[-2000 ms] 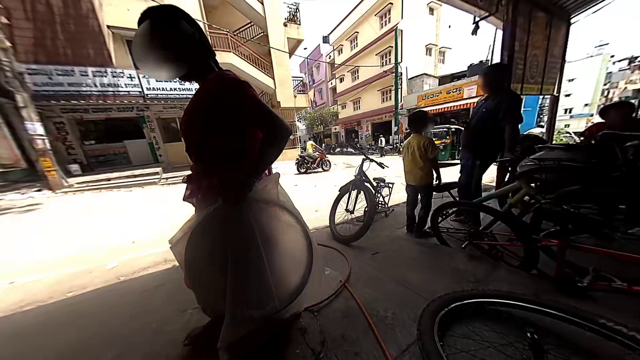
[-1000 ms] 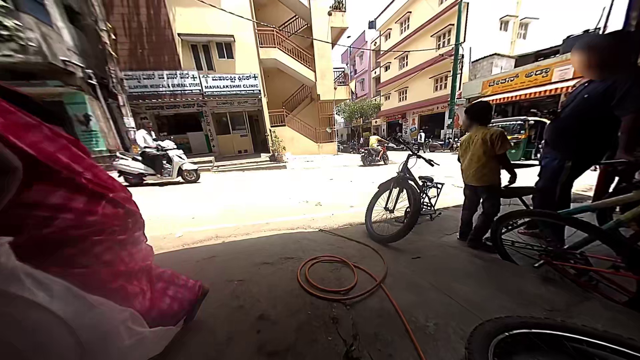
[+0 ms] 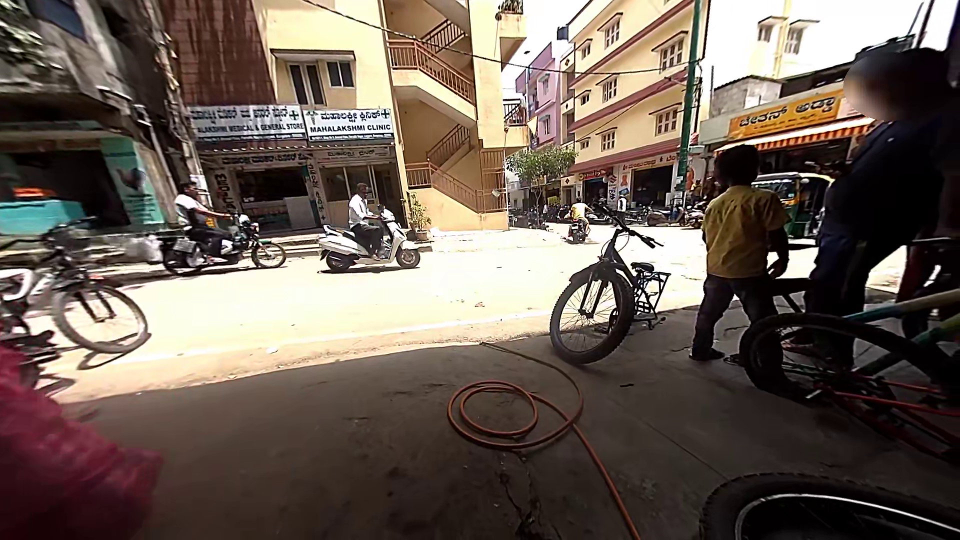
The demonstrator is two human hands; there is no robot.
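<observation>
Neither my left hand nor my right hand shows in the head view, so what they hold or touch is hidden. An orange hose (image 3: 495, 442) lies in loose loops on the concrete floor, and one end runs off the bottom edge. Beyond the hose a black fat-tyred bicycle (image 3: 592, 315) stands upright, its front wheel toward me. A bicycle wheel with a dark tyre (image 3: 825, 487) shows in part at the lower right corner. Red patterned cloth (image 3: 67, 457), blurred, fills the lower left corner.
Two people, one in a yellow shirt (image 3: 739, 232), stand at the right beside a bicycle with a green frame (image 3: 892, 345). Another bicycle (image 3: 97, 315) stands at the left. Riders on a white scooter (image 3: 371, 244) and a motorcycle (image 3: 225, 247) are on the sunlit street.
The person in red with the plastic-wrapped round thing has moved out toward the left; only red cloth shows now. The scooter has moved right along the street. The view has swung left.
</observation>
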